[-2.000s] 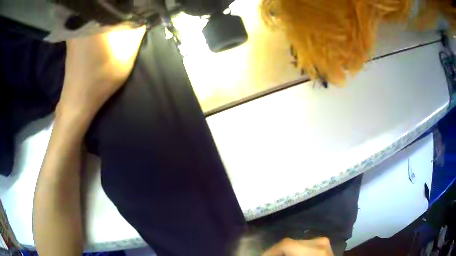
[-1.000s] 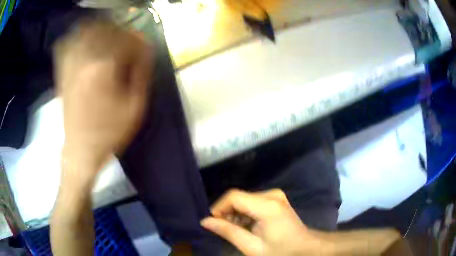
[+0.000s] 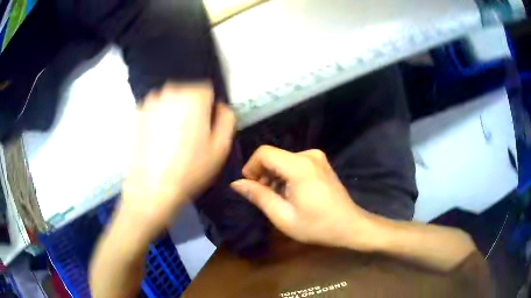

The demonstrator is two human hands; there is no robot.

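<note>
A dark garment piece (image 3: pixel 169 52) runs from the top left of the white table over its front edge and down to the lap. My left hand (image 3: pixel 177 137) lies on the cloth at the table edge, its fingers bent over it and slightly blurred. My right hand (image 3: pixel 303 192) is beside the cloth above the lap, thumb and fingers curled close to the cloth's right side. Whether its fingertips pinch the cloth is hard to tell. The needle area is out of the picture.
The white table (image 3: pixel 326 35) has a measuring tape (image 3: pixel 314 78) along its front edge. A blue crate (image 3: pixel 166 262) stands below left. White board (image 3: pixel 466 157) lies at right below the table. Brown cloth with lettering (image 3: pixel 349 273) covers the wearer's front.
The view has tilted down, and the machine head and orange tuft have left it. My left hand has moved from near the needle area down the cloth to the table edge. My right hand is now fully visible.
</note>
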